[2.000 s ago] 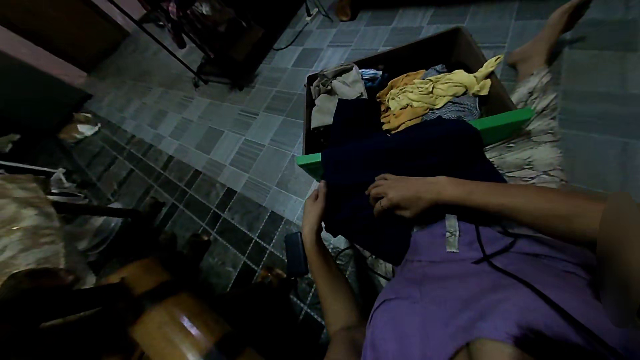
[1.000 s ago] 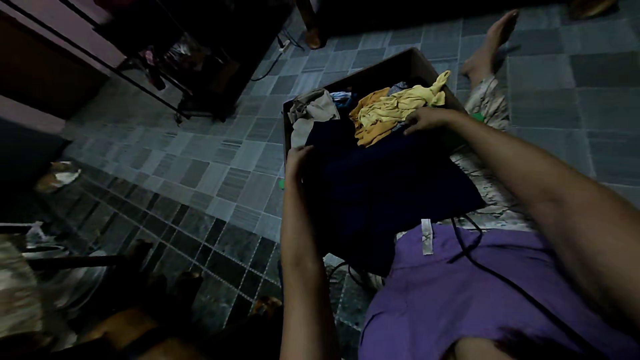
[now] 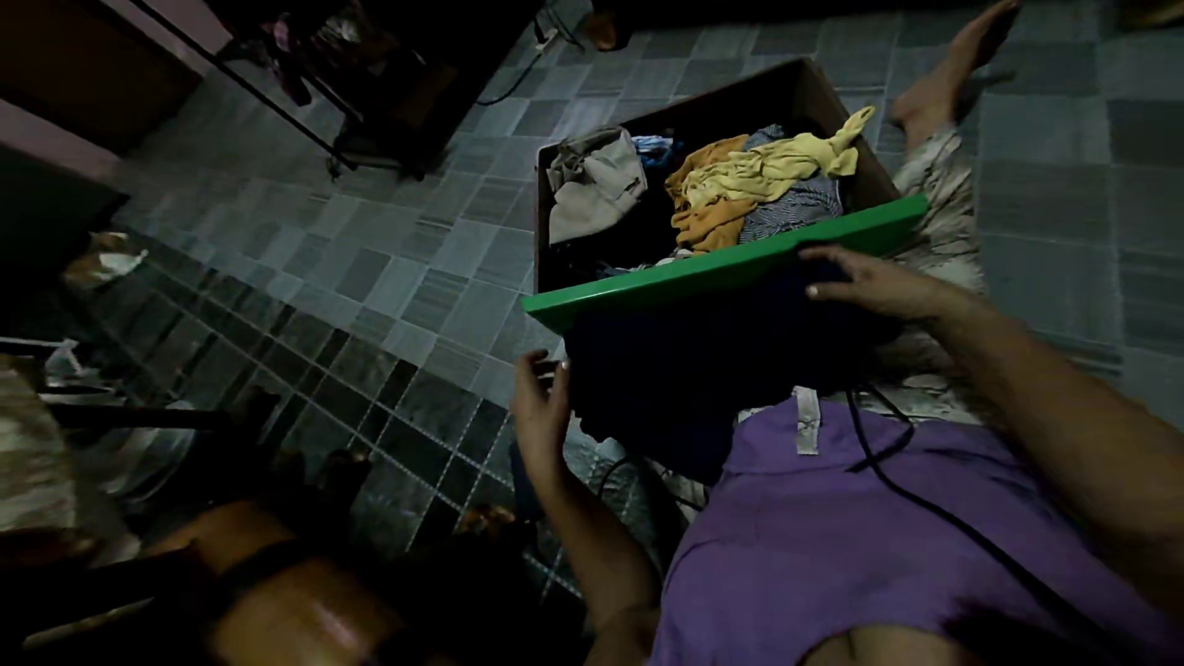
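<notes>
A dark navy cloth (image 3: 694,370) lies over my lap, against the near side of an open drawer with a green front panel (image 3: 731,264). My left hand (image 3: 541,402) is beside the cloth's left edge, fingers apart; whether it touches the cloth is unclear. My right hand (image 3: 856,282) rests at the cloth's upper right edge by the green panel, thumb and fingers around the fabric edge; its grip is hard to tell. Inside the drawer are a beige garment (image 3: 597,185), a yellow garment (image 3: 763,171), an orange garment (image 3: 717,222) and a striped garment (image 3: 795,208).
The drawer stands on a tiled floor (image 3: 444,287). A bare foot (image 3: 943,88) stretches out at the upper right. Dark furniture (image 3: 370,83) and a cable (image 3: 513,83) are at the upper left. A glossy brown wooden piece (image 3: 287,592) is at the lower left.
The navy cloth, which covered part of the green panel and the drawer's near side, now lies lower on my lap. Both hands have drawn back toward me from the drawer.
</notes>
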